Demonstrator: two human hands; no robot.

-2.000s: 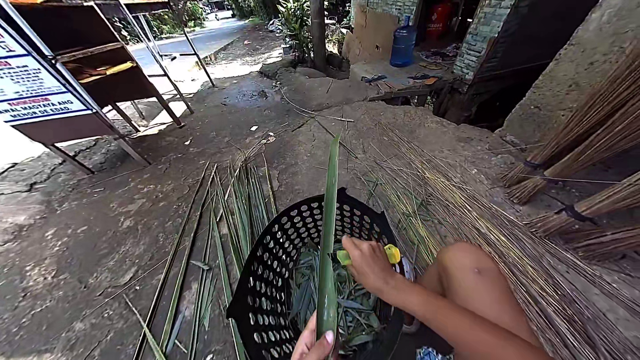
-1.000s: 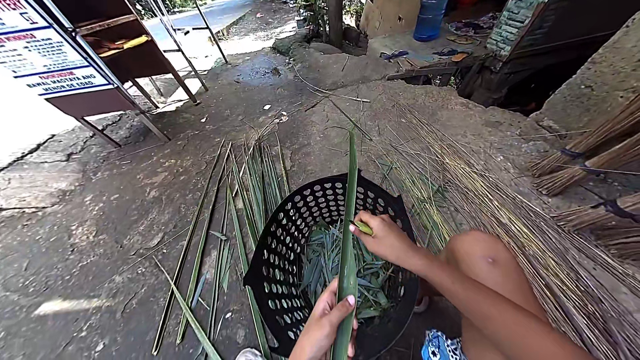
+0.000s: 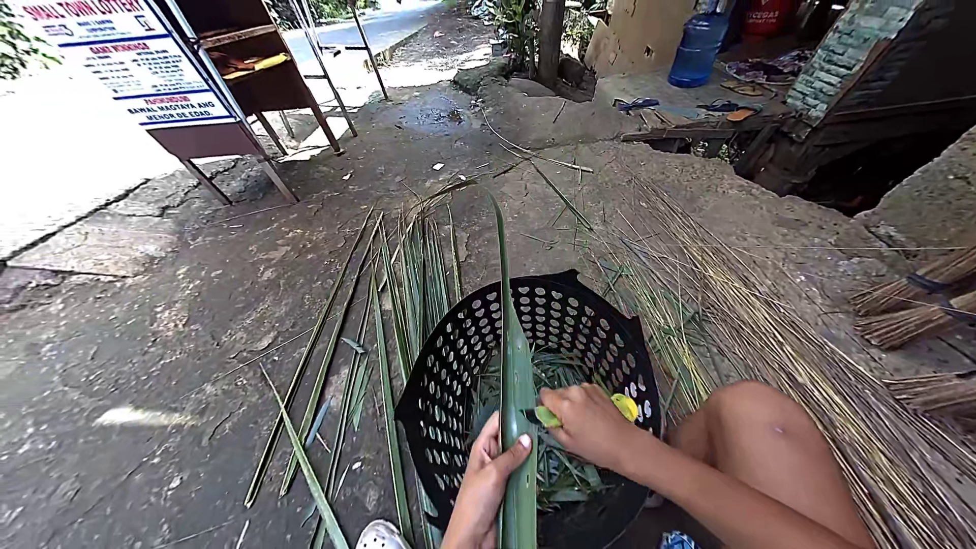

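Observation:
My left hand (image 3: 492, 473) grips the lower part of a long green palm leaf (image 3: 518, 381), which stands nearly upright over a black perforated plastic basket (image 3: 450, 358). My right hand (image 3: 587, 423) is closed on a small knife with a green and yellow handle (image 3: 547, 416); its short dark blade touches the right edge of the leaf just above my left fingers. Cut green leaf strips (image 3: 568, 457) lie inside the basket, below both hands.
Long green leaves (image 3: 415, 282) lie on the ground left of the basket, and thin dry midribs (image 3: 762, 328) to its right. Tied bundles of sticks (image 3: 915, 305) are at the far right. A wooden stand with a printed sign (image 3: 160, 69) and a blue water jug (image 3: 695, 49) stand farther back.
My right hand with the knife has moved down along the leaf, close to my left hand. My left hand still holds the leaf.

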